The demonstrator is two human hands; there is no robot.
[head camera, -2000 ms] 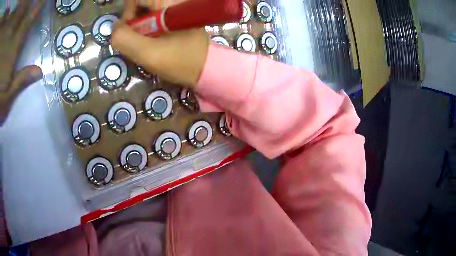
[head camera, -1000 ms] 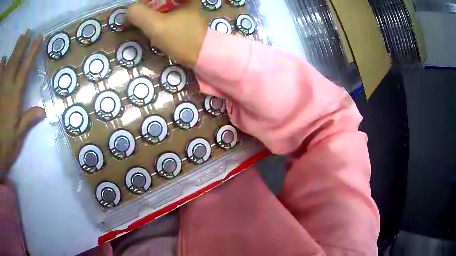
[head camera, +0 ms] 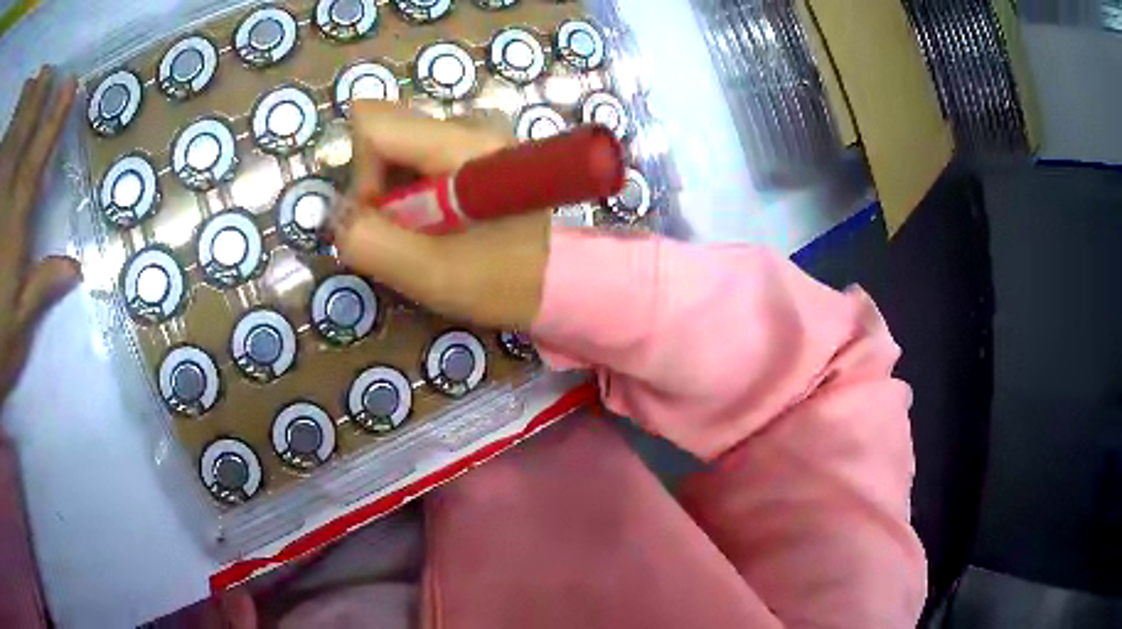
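Note:
A clear blister tray (head camera: 252,516) with rows of round parts (head camera: 230,247) lies in front of me, with brown card showing through it. The parts have dark rims, pale rings and grey or shiny centres. My right hand (head camera: 431,227) is over the middle of the tray and grips a red marker pen (head camera: 517,184). The pen's thick end points right; its tip is hidden by my fingers near a part. My left hand (head camera: 31,234) is at the left edge of the picture, partly cut off, fingers apart beside the tray's left edge, holding nothing.
Stacked trays (head camera: 787,74) with a brown card sheet (head camera: 892,123) stand at the upper right, and another ridged stack (head camera: 966,80) is beyond. Red tape (head camera: 406,494) runs along the near edge of the white table (head camera: 74,455).
My right hand has come down and towards me, and the red marker shows fully again. The tray sits slightly further left in view. My left hand stays beside the tray.

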